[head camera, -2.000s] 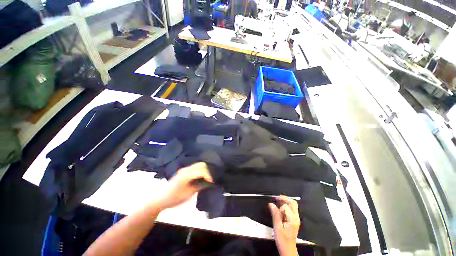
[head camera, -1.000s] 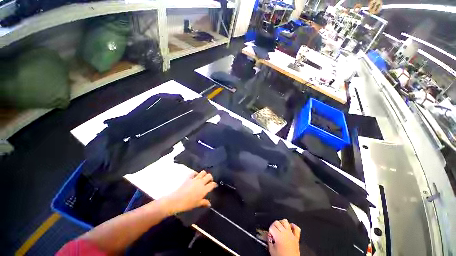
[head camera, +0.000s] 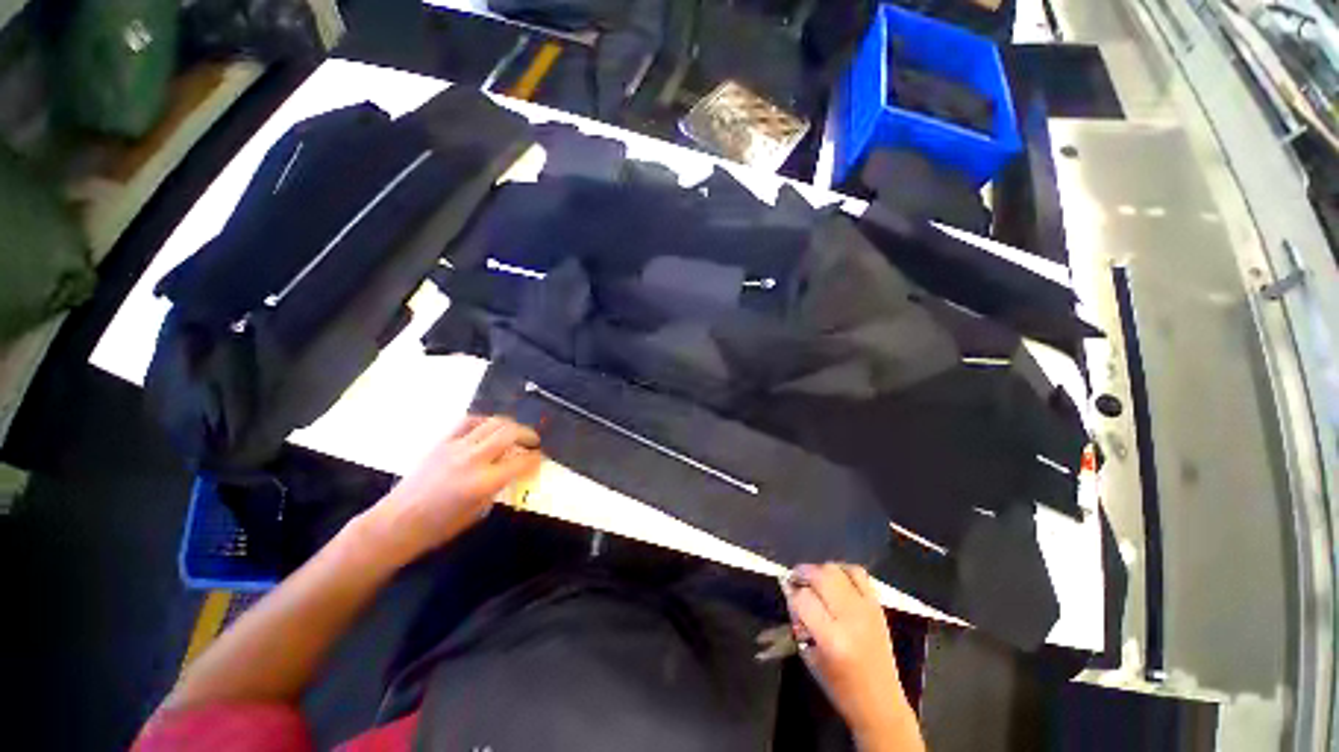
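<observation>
A dark zippered panel (head camera: 661, 441) lies lengthwise along the near edge of the white table (head camera: 367, 416), its pale zipper line (head camera: 642, 436) facing up. My left hand (head camera: 477, 467) rests at the panel's left end, fingers bent over its near corner. My right hand (head camera: 834, 610) is at the near edge by the panel's right end, fingers curled; a small dark object, maybe thread snips (head camera: 802, 636), shows in it. A messy pile of dark panels (head camera: 822, 323) lies behind and to the right. A neater stack of panels (head camera: 323, 250) lies at the left.
A blue crate (head camera: 866, 110) with dark pieces stands beyond the far table edge. A blue basket (head camera: 220, 536) is below the left near edge. A long metal-edged bench (head camera: 1197, 367) runs along the right. Green sacks (head camera: 118, 66) are at upper left. My dark apron (head camera: 588, 676) is close below.
The view has tilted down. The zippered panel now lies flatter and apart from the pile's front. My left hand has moved onto its left end; my right hand is at the table's near edge.
</observation>
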